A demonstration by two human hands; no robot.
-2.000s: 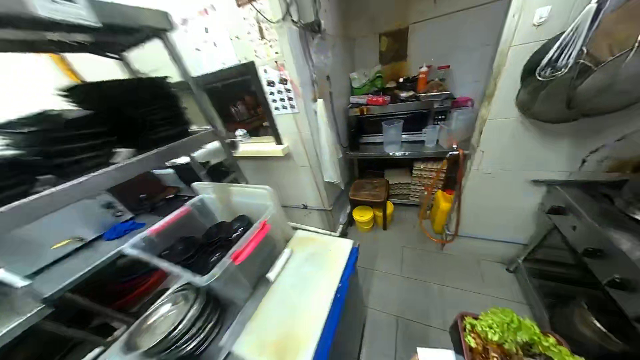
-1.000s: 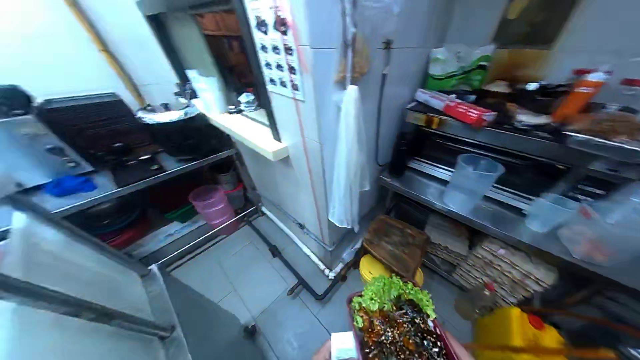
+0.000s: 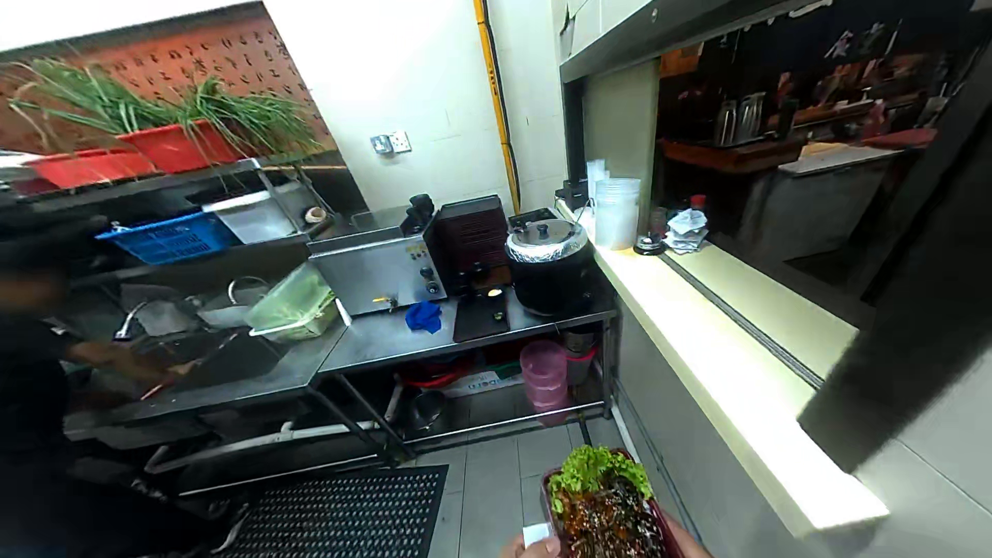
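At the bottom of the head view, my left hand (image 3: 535, 547) grips the left side of a dark red box of food (image 3: 608, 515), its thumb beside a small white paper slip (image 3: 536, 533). Around the box's right side is my right hand (image 3: 686, 540), only partly in view. Green lettuce lies at the far end of the box, and dark glazed food sprinkled with sesame seeds fills the nearer part. The box is held over the tiled floor, left of and below the cream ledge (image 3: 721, 372) of the serving hatch.
A call bell (image 3: 649, 244), clear plastic cups (image 3: 618, 213) and a crumpled wrapper (image 3: 687, 230) stand on the ledge. Beyond it, a foil-rimmed black pot (image 3: 546, 267) sits on a steel counter (image 3: 372, 341). A person in dark clothes (image 3: 39, 387) is at the sink, left, near a black floor mat (image 3: 333, 511).
The view has swung left to the hatch and the sink. The box, with only its lettuce end in view two seconds ago, now shows more fully between my hands.
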